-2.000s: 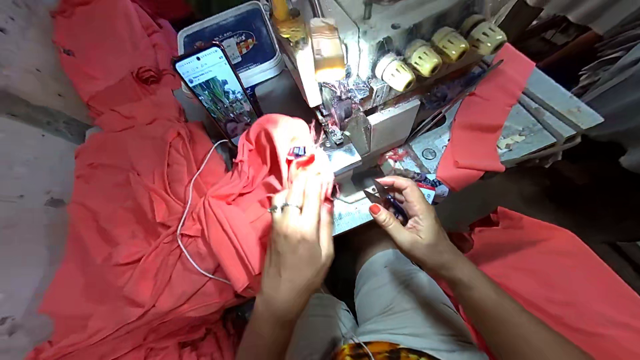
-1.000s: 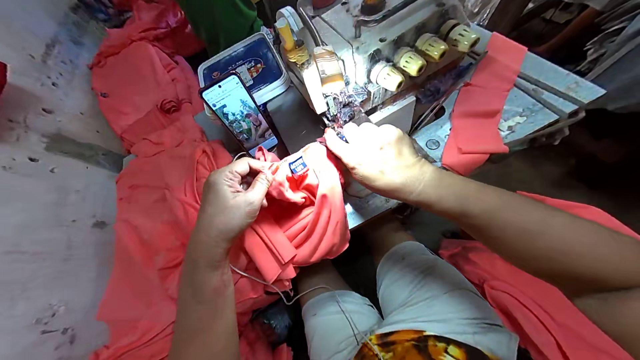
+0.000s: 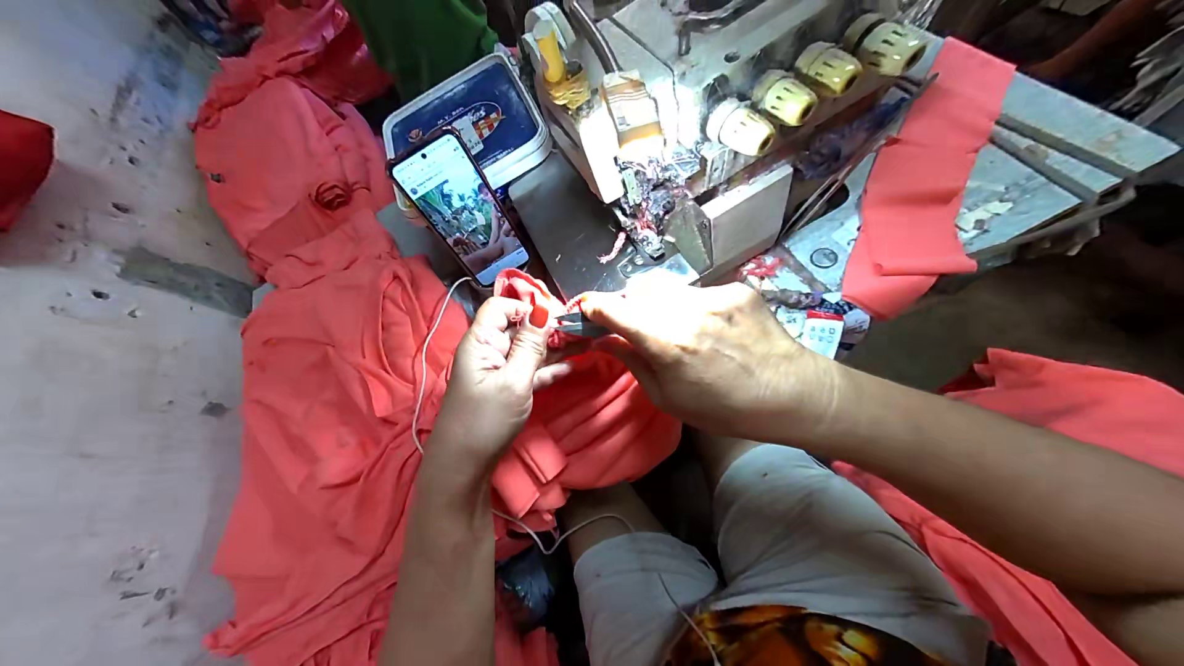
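Note:
My left hand [image 3: 497,370] pinches the edge of a coral-red knit garment [image 3: 601,416] between thumb and fingers. Close beside it, my right hand [image 3: 708,347] is closed around small thread snips [image 3: 578,324], whose dark metal blades meet the cloth edge at my left fingertips. Most of the snips is hidden in my right hand. The garment hangs in folds below both hands, over my lap. Behind the hands stands an overlock sewing machine [image 3: 731,194], its lamp shining brightly on the needle area.
A lit smartphone [image 3: 460,205] leans against a plastic tub with a blue lid [image 3: 518,111]. A heap of coral fabric [image 3: 324,398] lies at left, and a coral strip [image 3: 934,176] crosses the machine table [image 3: 1064,139]. A white cable [image 3: 427,370] runs near my left hand.
My right hand has moved left from near the machine's needle area to my left hand, and the snips' blades now show. The dark label visible on the garment earlier is out of sight.

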